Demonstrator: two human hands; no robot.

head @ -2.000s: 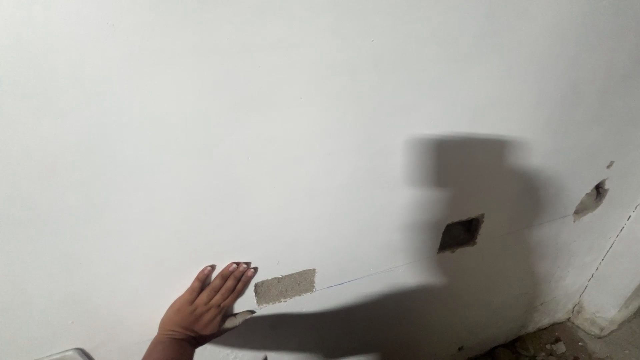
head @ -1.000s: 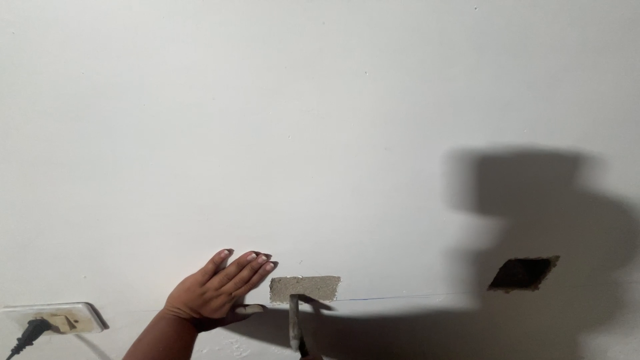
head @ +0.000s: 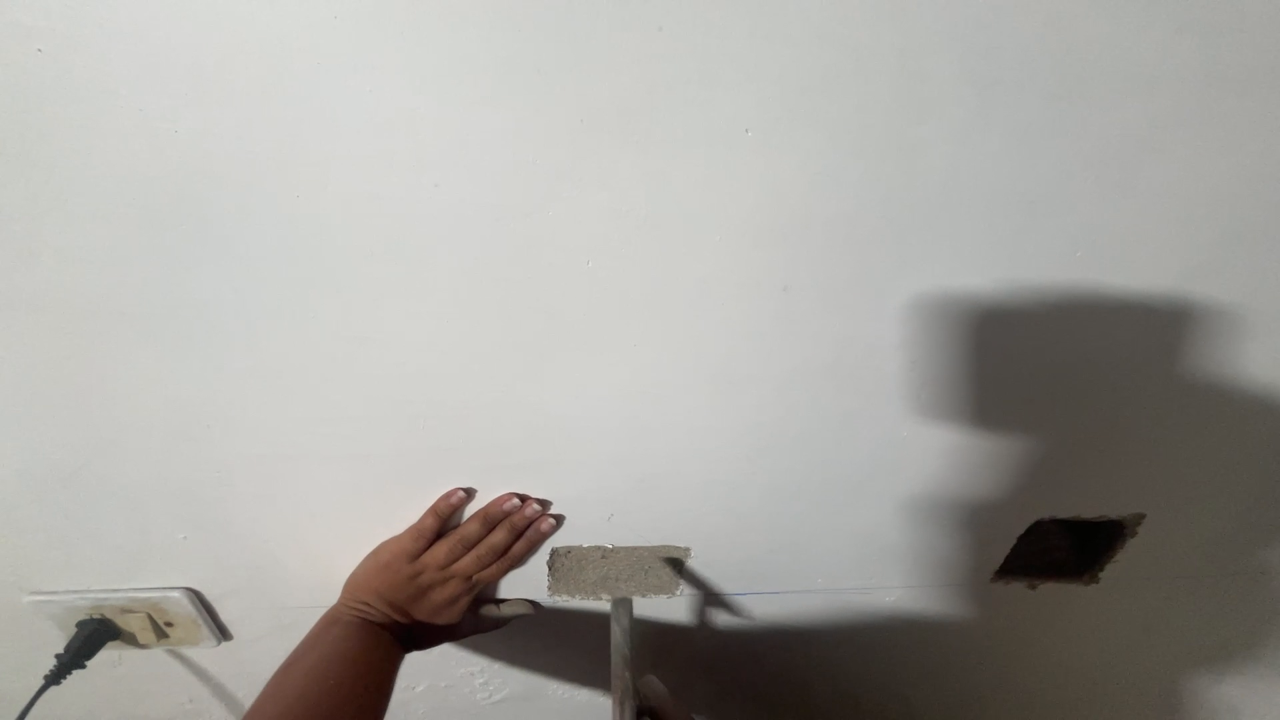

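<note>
My left hand (head: 450,570) lies flat against the white wall (head: 600,300), fingers spread a little, just left of a shallow rectangular patch of bare grey mortar (head: 620,572). At the bottom edge, my right hand (head: 655,695) shows only partly, in shadow, around a narrow, flat tool (head: 622,655) that looks like a chisel or bar. The upper end of the tool is at the patch's lower edge. A thin blue line (head: 800,592) runs along the wall from the patch toward the right.
A dark rectangular hole (head: 1070,550) is cut in the wall at right, within a large cast shadow. At lower left, a wall outlet plate (head: 130,618) holds a black plug (head: 90,640) with its cord. Small chips mark the paint below my left hand.
The view has swung left, bringing the outlet into sight. The narrow tool, not visible two seconds ago, has come up to the mortar patch. My left hand still rests beside the patch.
</note>
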